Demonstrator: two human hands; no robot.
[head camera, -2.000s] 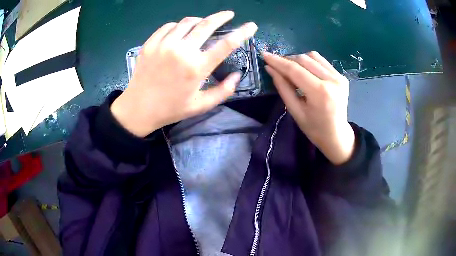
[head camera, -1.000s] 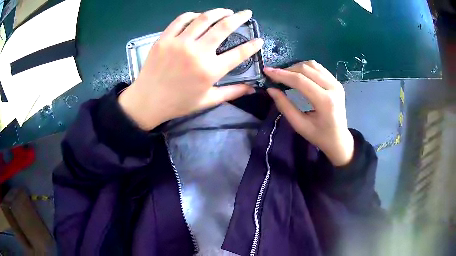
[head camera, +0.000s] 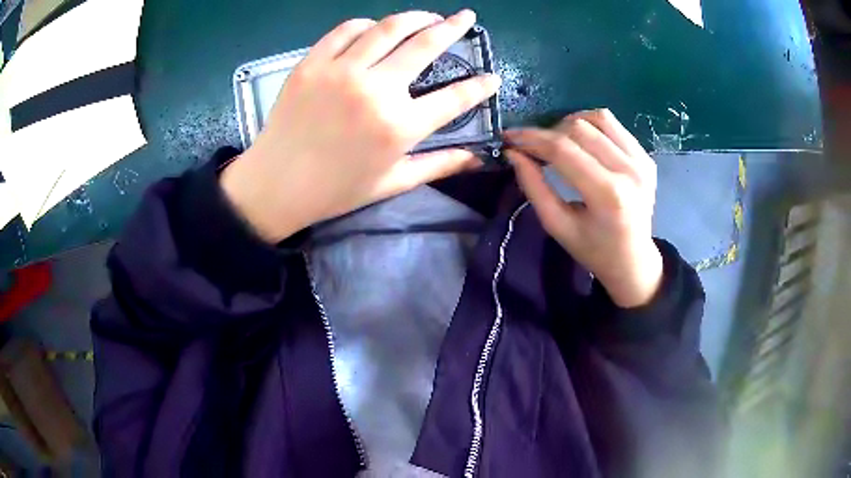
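Observation:
The grey rectangular front housing lies on the green bench at its near edge, open side up. The dark round speaker grille shows at its right end between my fingers. My left hand lies over the housing's middle, fingers spread to the right end and thumb along the near edge, holding it down. My right hand is at the housing's near right corner, thumb and index fingertips pinched together. A thin dark strip seems to run along the right edge to these fingertips; it is too small to tell for sure.
Cream backing sheets with a black band lie at bench left. A pale paper piece is at the top right of the green bench. A red object and a brown carton stand below left. Yellow-black tape marks the floor at right.
My left fingers have spread flat over the housing, uncovering more of the grille. My right fingertips have moved down the right edge to the near corner.

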